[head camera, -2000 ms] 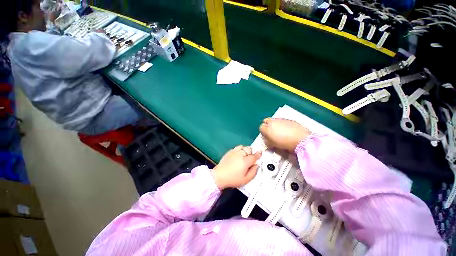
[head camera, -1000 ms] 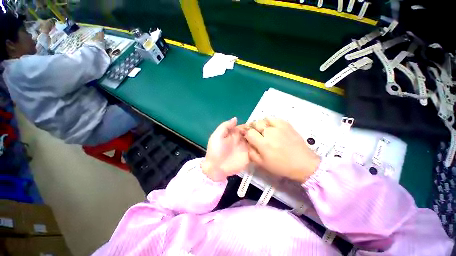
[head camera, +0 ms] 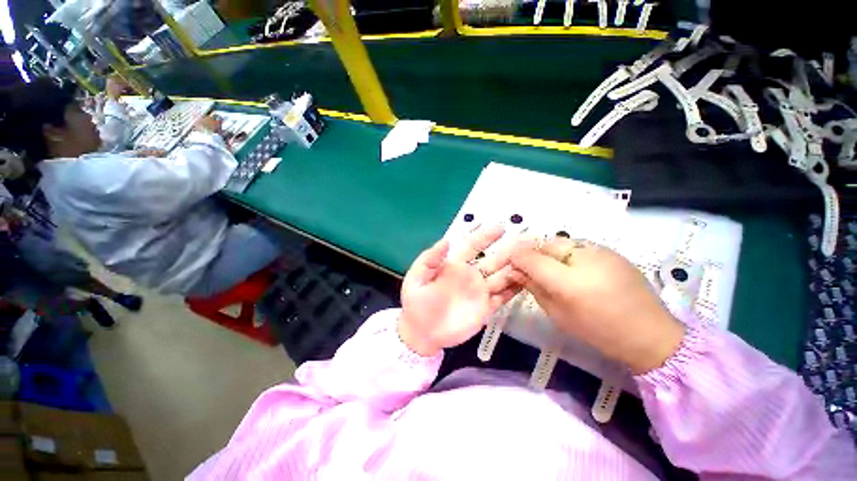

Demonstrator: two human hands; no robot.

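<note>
Cream-strapped smartwatches lie in a row on the white sheet (head camera: 536,193) in front of me. Small dark circles show on pale watch bodies, one watch (head camera: 679,274) at the right. Several strap ends (head camera: 606,399) hang over the sheet's near edge. My left hand (head camera: 446,299) is held palm up above the sheet, fingers apart. My right hand (head camera: 601,299) is beside it, its bent fingertips touching the left fingers. Whether something tiny is between the fingertips is hidden. The hands cover part of the watch row.
A heap of watches (head camera: 700,94) lies on black trays at the right. A crumpled white cloth (head camera: 404,139) and a small white box (head camera: 299,120) lie on the green bench (head camera: 348,188). A person (head camera: 141,193) sits at the left. Stacked black trays (head camera: 324,305) stand below the bench.
Both hands have risen off the watches at the sheet's left part and come together at the fingertips. My left hand has turned palm up. The view has shifted.
</note>
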